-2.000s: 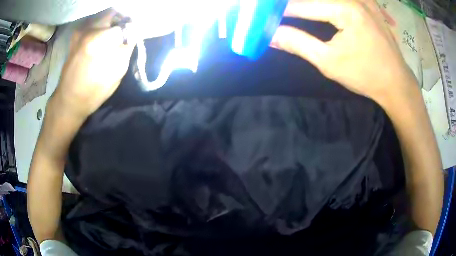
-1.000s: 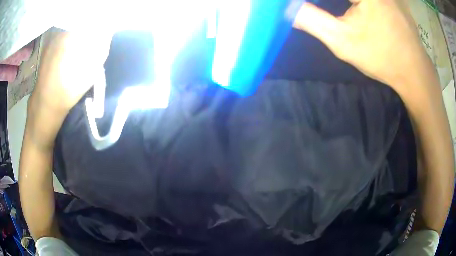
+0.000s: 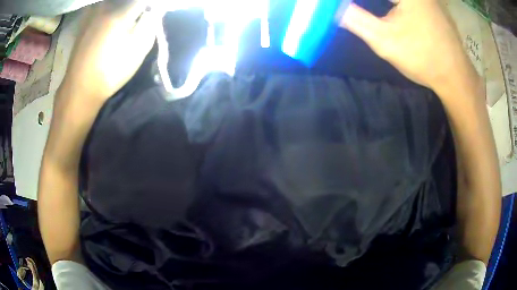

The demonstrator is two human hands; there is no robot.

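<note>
A large black garment piece [image 3: 244, 164] lies over the table and lap, with a flat matte strip above its shinier wrinkled part. My left hand [image 3: 116, 54] lies on its upper left, overexposed by the lamp. My right hand [image 3: 405, 42] lies on the matte strip at upper right, cut off by the top edge, thumb towards the blue guard [image 3: 309, 34]. Whether either hand pinches cloth cannot be told. A bent wire loop [image 3: 180, 93] hangs left of the presser foot area, which is hidden in white glare.
Pink thread cones [image 3: 31, 45] stand at upper left. Paper notes [image 3: 482, 62] lie at upper right. The white table [image 3: 34, 147] shows at both sides. Blue edges, perhaps of baskets, show at lower left and lower right [image 3: 501, 243].
Since one second ago, the wire loop and blue guard appear higher and further right as the view shifted back. The cloth's folds have changed, and the matte strip looks narrower than two seconds ago.
</note>
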